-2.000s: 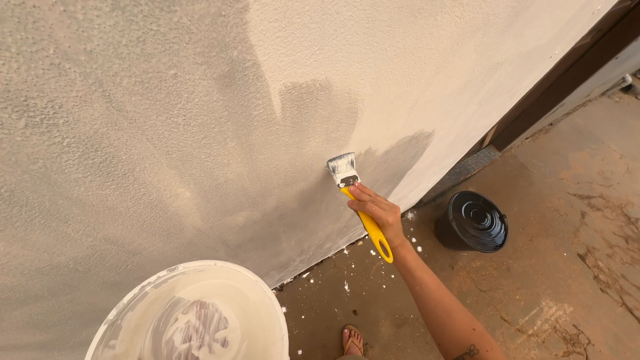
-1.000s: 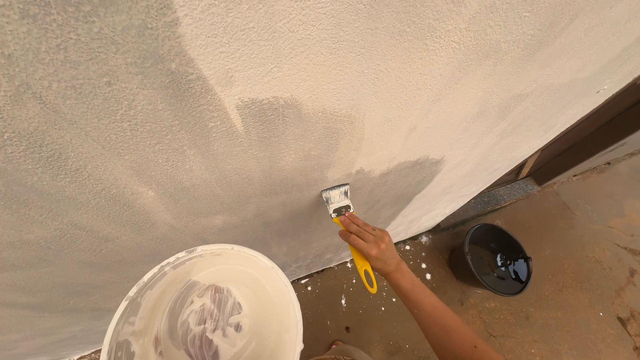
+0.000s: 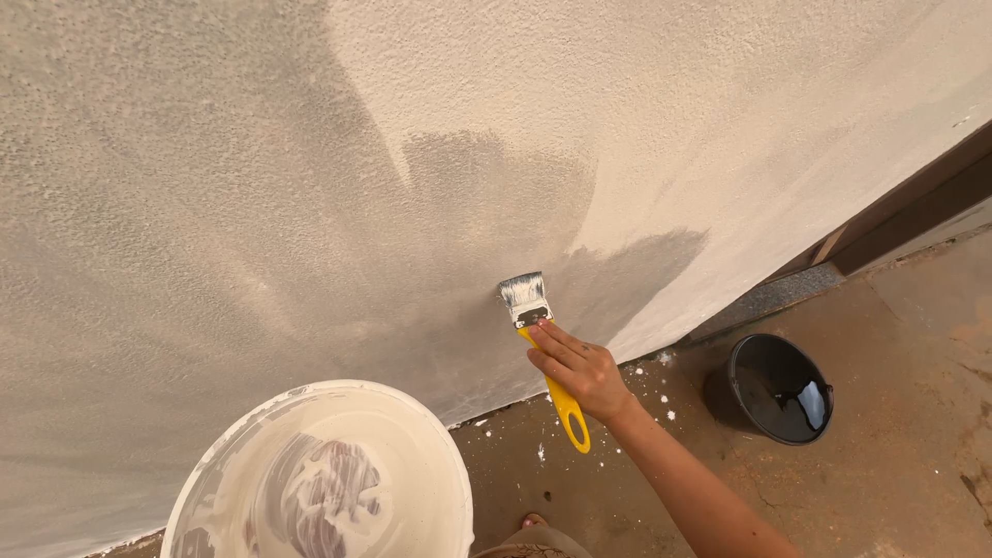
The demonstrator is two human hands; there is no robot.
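My right hand (image 3: pixel 581 372) is closed around a flat paintbrush (image 3: pixel 572 418) with a yellow handle. White paint coats its bristles and ferrule, and the bristle tips are at the lower part of the textured wall (image 3: pixel 480 194), over a greyish patch beside lighter paint. Whether the tips press on the wall is hard to tell. A white plastic bucket (image 3: pixel 418 442) with pale paint smeared inside is at the lower left, against the view's bottom edge. My left hand cannot be seen.
A black bucket (image 3: pixel 725 395) holding dark, reflective liquid stands on the brown floor (image 3: pixel 876 364), right of my forearm. White paint spatters lie along the wall's base. A stone doorsill (image 3: pixel 783 294) and a dark doorway are at the right. A foot shows at the bottom.
The view has shifted somewhat. The brush stays in my right hand, with its bristles at much the same greyish area of the wall.
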